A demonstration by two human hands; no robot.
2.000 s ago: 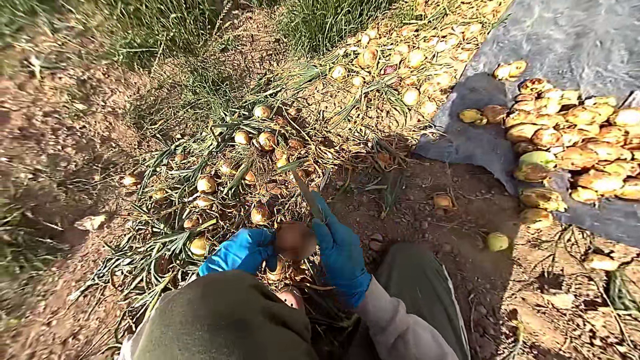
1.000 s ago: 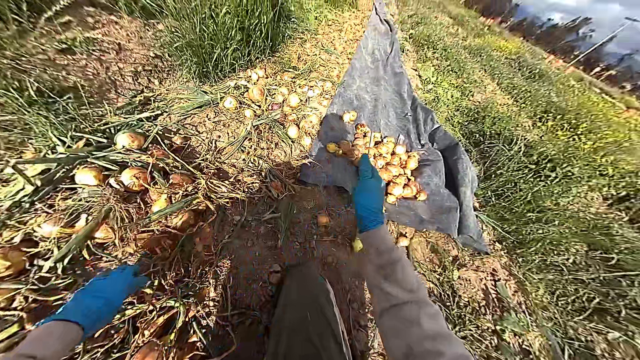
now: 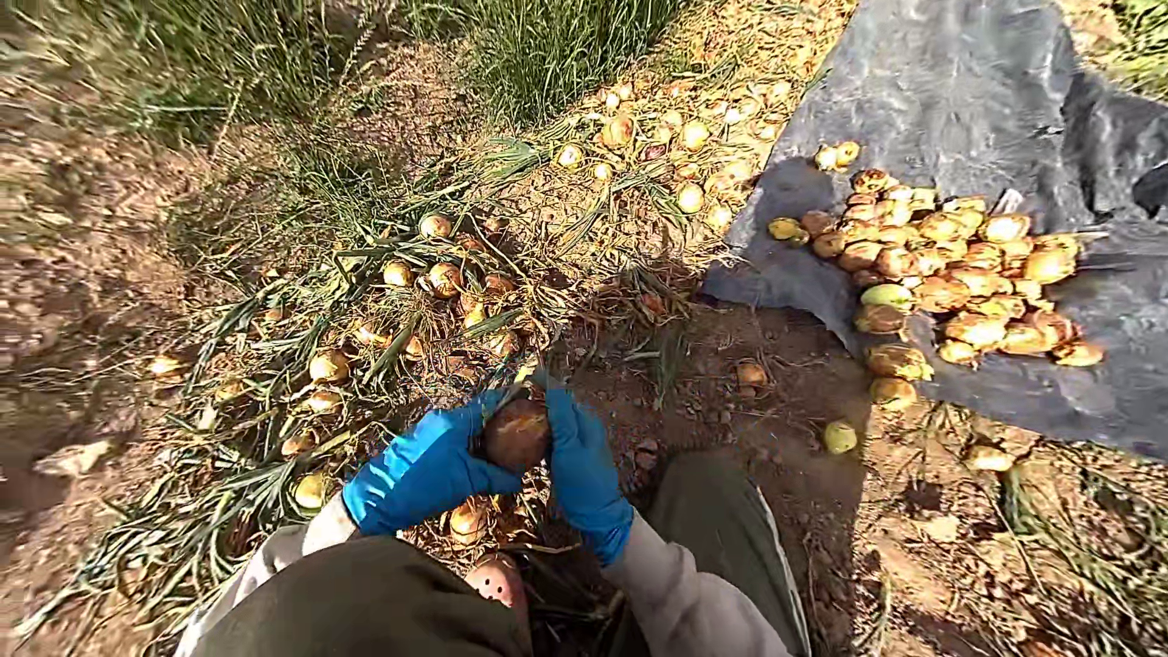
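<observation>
Between my knees, my left hand (image 3: 433,465) in a blue glove is closed around a brown onion (image 3: 516,436). My right hand (image 3: 584,470), gloved in blue too, lies against the onion's right side near its top. Whether the right fingers hold a tool cannot be told. Onions with long green leaves (image 3: 328,366) lie on the soil to the left and ahead of my hands. A heap of topped onions (image 3: 967,265) rests on a dark grey sheet (image 3: 958,109) at the right.
A loose onion (image 3: 752,375) and a greenish onion (image 3: 839,437) lie on bare soil between my knee and the sheet. More onions (image 3: 694,136) are strewn along the row ahead. Tall grass (image 3: 547,55) grows at the top. A shoe (image 3: 497,582) shows below my hands.
One second ago my hands were apart, the right reaching over the heap and the left low among the leaves. Now both are together at an onion. The view has swung back down.
</observation>
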